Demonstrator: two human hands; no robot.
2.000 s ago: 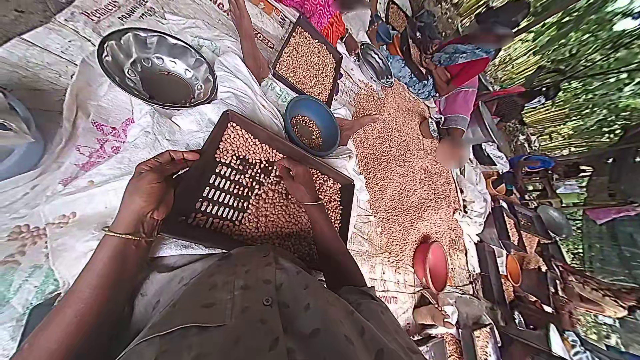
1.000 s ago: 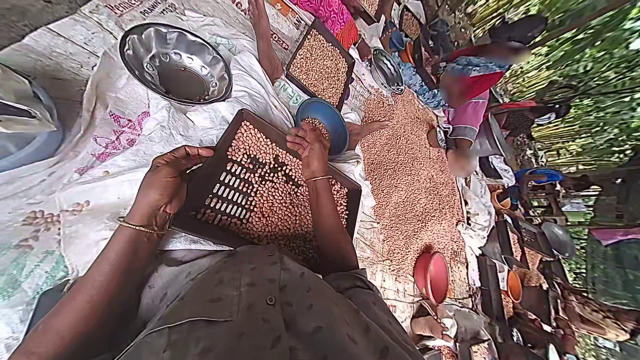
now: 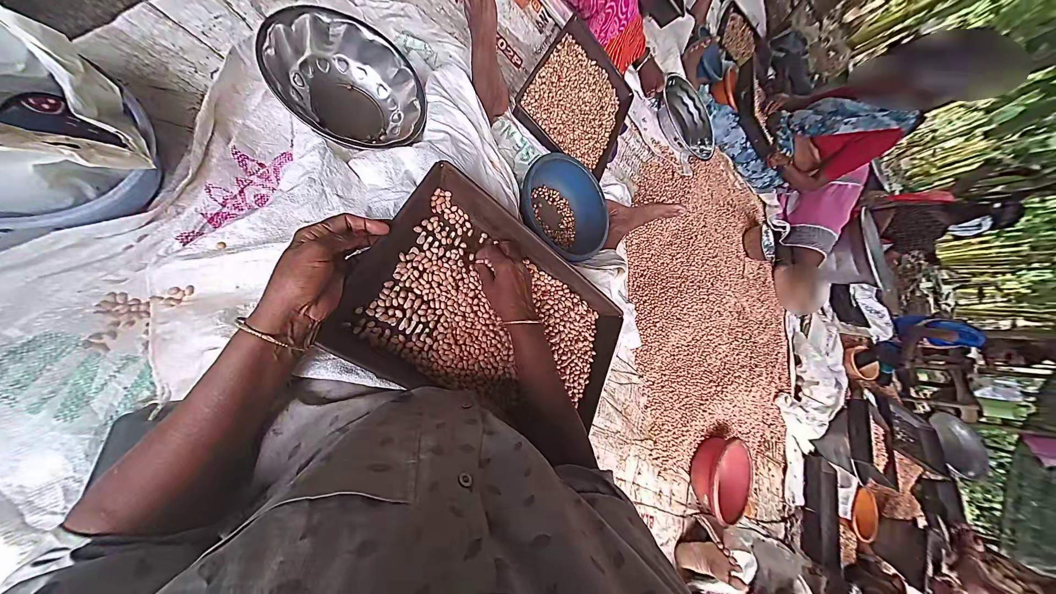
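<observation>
On my lap rests a dark rectangular sorting tray (image 3: 511,223) with a slotted base, spread with peanut kernels (image 3: 445,309). My left hand (image 3: 318,268) grips the tray's left rim, thumb and fingers around the edge. Inside the tray, my right hand (image 3: 503,280) touches the kernels with bent fingers; whether it holds any cannot be made out. Just beyond the tray's far right edge stands a blue plastic bowl (image 3: 590,202) with some kernels at its bottom. A fluted metal basin (image 3: 396,91) lies past the tray at the upper left.
A large heap of peanuts (image 3: 701,313) spreads on sacks at the right, with a red bowl (image 3: 733,478) at its near end. Another filled tray (image 3: 573,99) lies beyond the blue bowl. Several people sit around the heap. White sacking (image 3: 247,132) covers the left side.
My right hand has moved from the blue bowl back onto the kernels in the tray. Kernels now cover more of the slotted area. My left hand stays on the rim.
</observation>
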